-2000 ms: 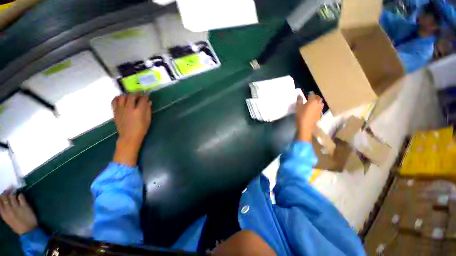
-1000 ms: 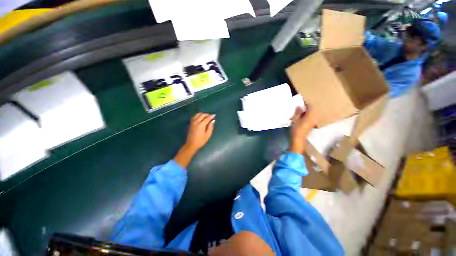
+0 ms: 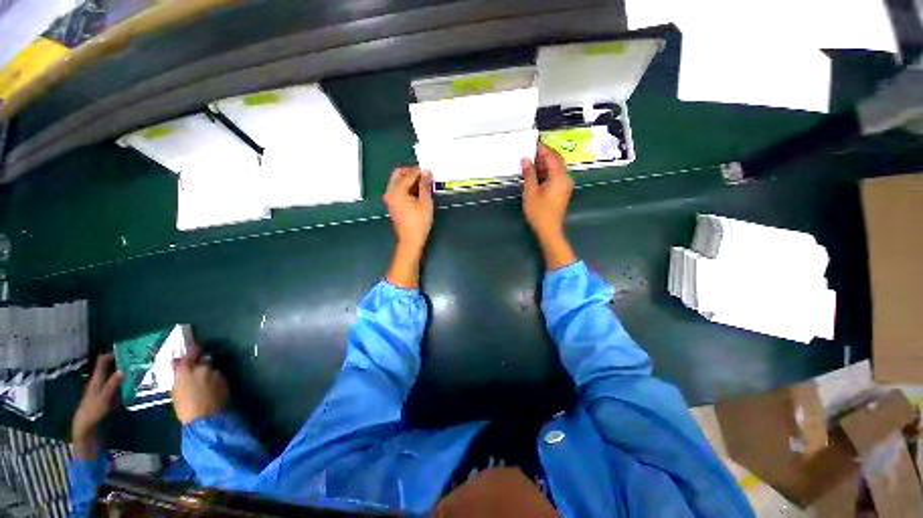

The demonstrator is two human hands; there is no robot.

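Note:
My left hand point(image 3: 410, 204) and my right hand point(image 3: 548, 198) hold a white card insert point(image 3: 476, 142) by its front corners. The insert lies tilted over an open white retail box point(image 3: 439, 186), with a strip of yellow-green showing under its front edge. To the right, a second open box point(image 3: 633, 142) is uncovered, with a lime-green packet point(image 3: 570, 146) in front and black accessories point(image 3: 582, 116) behind it. A stack of inserts point(image 3: 759, 275) lies on the bench at right.
Two boxes with white covered insides point(image 3: 309, 162) stand at left. White sheets point(image 3: 754, 71) overhang at upper right, beside a dark post foot point(image 3: 794, 147). Brown cardboard point(image 3: 896, 273) is at right. Another worker's hands point(image 3: 199, 387) hold a green-and-white box point(image 3: 152, 366) at lower left.
My right hand has moved from the insert stack to the row of boxes with an insert, and my left hand now grips it too. The view has shifted; the neighbour's hands now show.

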